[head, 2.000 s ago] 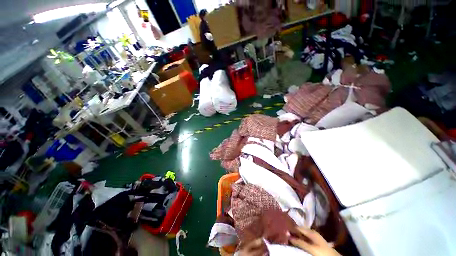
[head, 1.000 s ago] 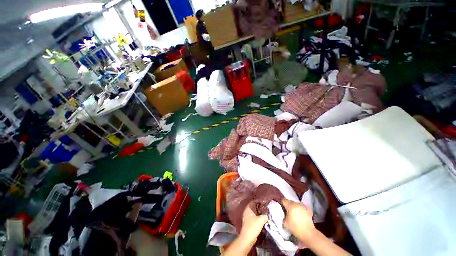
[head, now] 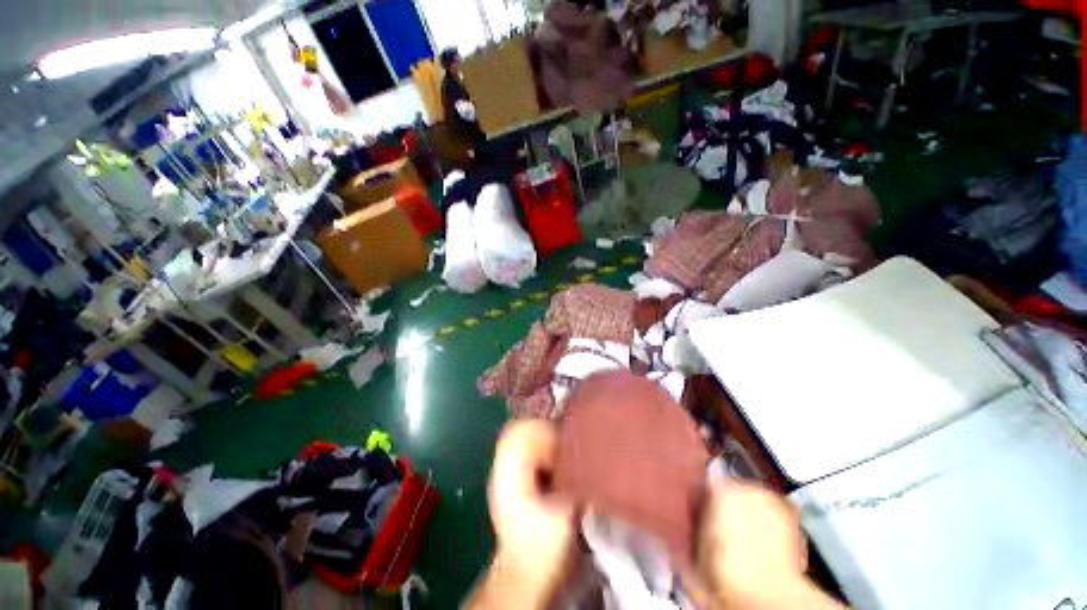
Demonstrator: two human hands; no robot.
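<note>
A reddish-brown cloth piece (head: 629,453) is held up between my hands at the lower centre, with white cloth (head: 626,560) hanging below it. My left hand (head: 530,500) grips its left side and my right hand (head: 751,536) grips its right side; both are blurred. Speckled pink-brown pieces (head: 590,316) and white pieces lie heaped just behind. The orange crate under the heap is hidden by my hands and the cloth.
A white table (head: 876,363) stands at the right. A red crate (head: 399,524) with black and white pieces is at the lower left. Tied speckled bundles (head: 727,250), white sacks (head: 501,238), a red bin (head: 548,205) and a cardboard box (head: 376,244) stand farther back.
My hands have come up from the heap with the brown piece, now higher and closer to the camera. The view has shifted, so the background sits farther left.
</note>
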